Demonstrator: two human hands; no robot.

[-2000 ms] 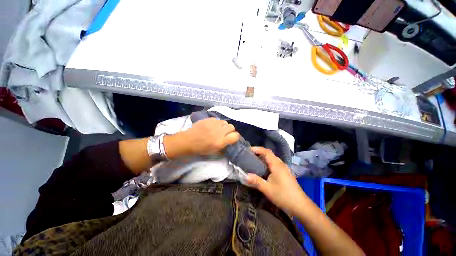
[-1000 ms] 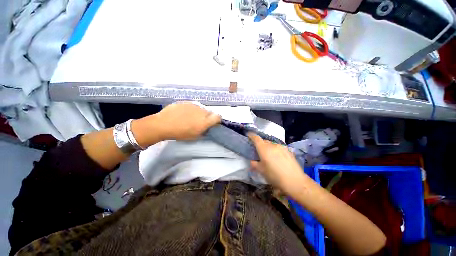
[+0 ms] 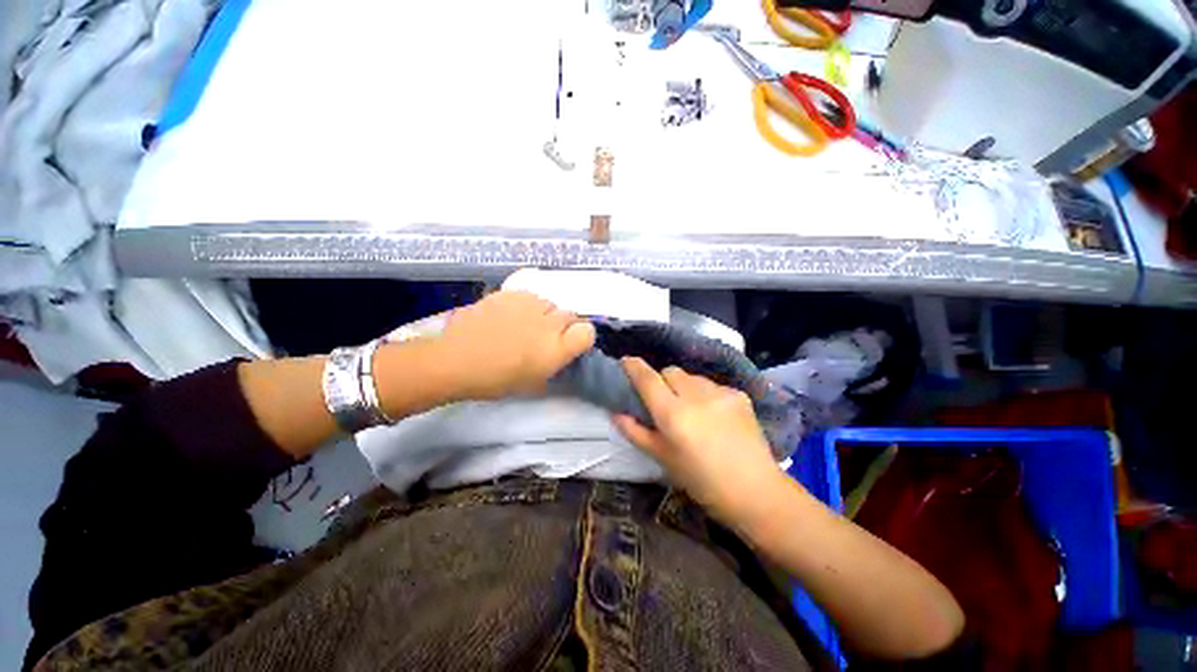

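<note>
A dark grey waistband casing (image 3: pixel 605 382) is held between my two hands just below the table's front edge. The white garment body (image 3: pixel 525 440) hangs beneath it on my lap. My left hand (image 3: pixel 512 341) is closed on the casing, with a silver band at the wrist. My right hand (image 3: pixel 696 427) grips the casing a short way to the right, thumb and fingers around it. The far side of the waistband ring curves behind my right hand. No threader or cord can be made out.
The table edge with a ruler strip (image 3: pixel 433 250) runs across. Scissors (image 3: pixel 803 112) lie near the machine (image 3: pixel 1037 85), with a clear-white thread tangle (image 3: pixel 978 197) to their right. Pale garments (image 3: pixel 59 158) are piled left. A blue bin (image 3: pixel 967 437) with dark red fabric stands lower right.
My hands first drew apart, stretching the casing, and are now closer together on it. The bunched casing has flattened, then shortened between them. The view has shifted, moving the table items left and up.
</note>
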